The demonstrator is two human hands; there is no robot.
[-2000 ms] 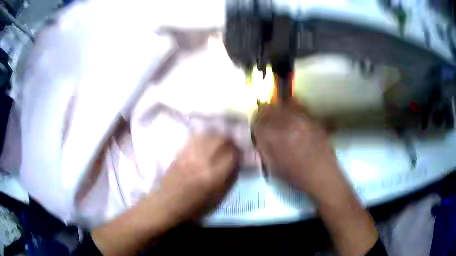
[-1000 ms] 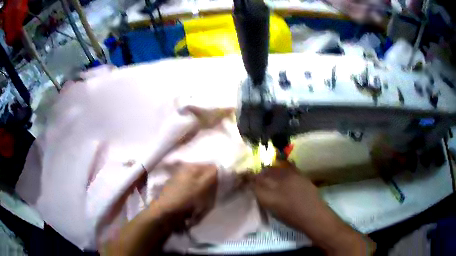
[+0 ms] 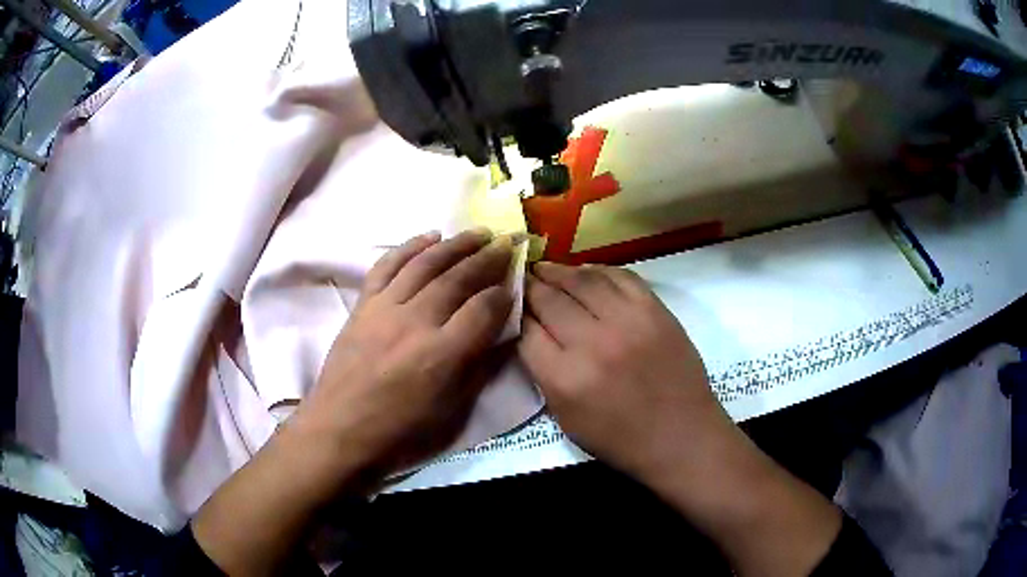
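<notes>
A large pale pink fabric panel (image 3: 214, 237) lies in folds left of the needle and reaches the table's front edge. Its folded edge (image 3: 518, 295) runs up toward the presser foot (image 3: 512, 169), lit yellow under the sewing machine head (image 3: 451, 79). My left hand (image 3: 417, 338) lies on the fabric with its fingertips at this edge, just in front of the foot. My right hand (image 3: 614, 355) holds the same edge from the right, its fingers bent and close to my left fingertips. The fabric under my hands is hidden.
Red tape strips (image 3: 580, 203) cross on the bed right of the needle. A thin dark-green stick (image 3: 907, 248) lies at right. A printed ruler scale (image 3: 845, 338) runs along the table's front edge. Greyish-pink cloth (image 3: 929, 462) hangs at lower right.
The view has tilted down and come closer to the needle. My hands have come together at the fabric edge; they were further apart. The red tape shows more fully.
</notes>
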